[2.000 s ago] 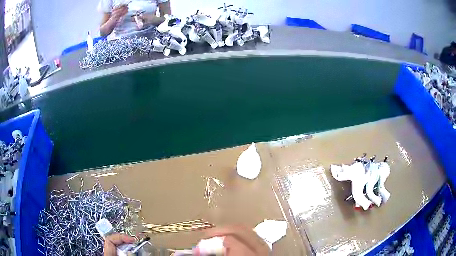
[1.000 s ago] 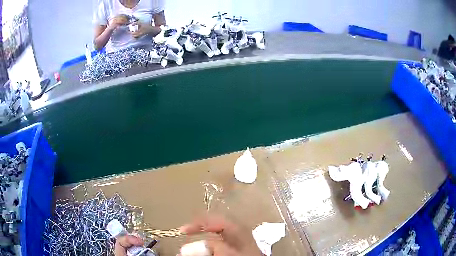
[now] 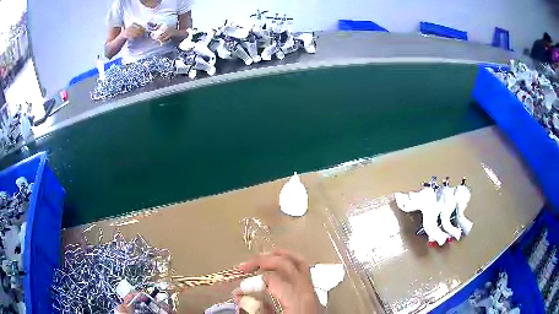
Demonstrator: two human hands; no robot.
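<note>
My left hand (image 3: 127,303), cut off by the bottom edge, holds a white moulded part (image 3: 124,287) with a dark pin-like end, beside the heap of bent silver wires (image 3: 104,270). My right hand (image 3: 285,281) is at the right end of a bundle of straw-gold sticks (image 3: 205,279), fingers curled, with a white covering on one digit. Whether it grips a stick is unclear. A small round cup (image 3: 222,308) shows partly at the bottom edge. A white crumpled tissue (image 3: 328,277) lies right of this hand.
A white teardrop bottle (image 3: 293,196) stands at the board's far edge. Several white curved parts (image 3: 436,213) lie grouped at right. Blue crates flank the board at left (image 3: 44,227) and right (image 3: 512,116). A person (image 3: 147,30) works beyond the green belt (image 3: 257,122).
My right hand has risen from the bottom edge to the sticks' right end. My left hand sits lower and further left in view. The cup's rim now shows. The whole view has shifted slightly.
</note>
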